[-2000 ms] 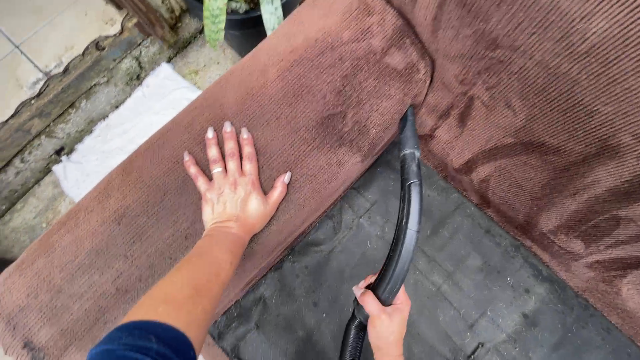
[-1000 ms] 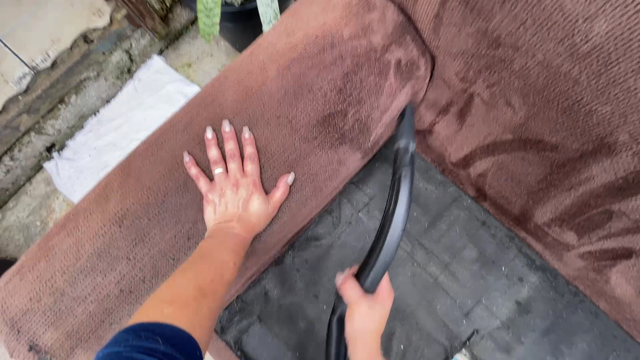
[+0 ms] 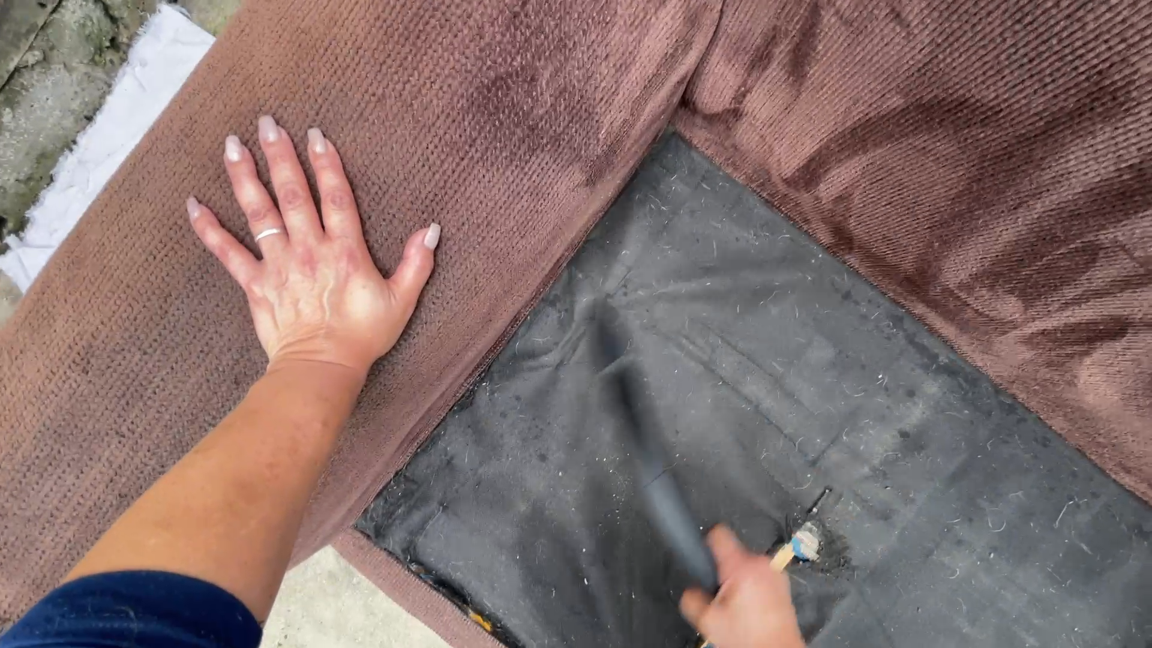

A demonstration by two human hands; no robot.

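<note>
My left hand [image 3: 319, 279] lies flat, fingers spread and a ring on one finger, on the brown ribbed fabric arm [image 3: 432, 180] of a sofa. At the lower right my right hand [image 3: 747, 594] grips a black curved vacuum cleaner tube [image 3: 661, 486], blurred by motion. The tube's tip lies over the dark grey cloth base [image 3: 738, 360] of the seat, away from the corner. Hairs and pale specks are scattered on the cloth. The tube's lower end is hidden behind my right hand.
The brown sofa backrest [image 3: 945, 162] borders the base on the right. By the right hand, a small wooden stick with a pale and blue end [image 3: 804, 543] pokes up at a hole. A white cloth [image 3: 126, 117] lies on rough concrete beyond the arm.
The right hand has drawn the tube out of the corner between arm and backrest, down over the base. The left hand stays on the arm. The view has moved closer.
</note>
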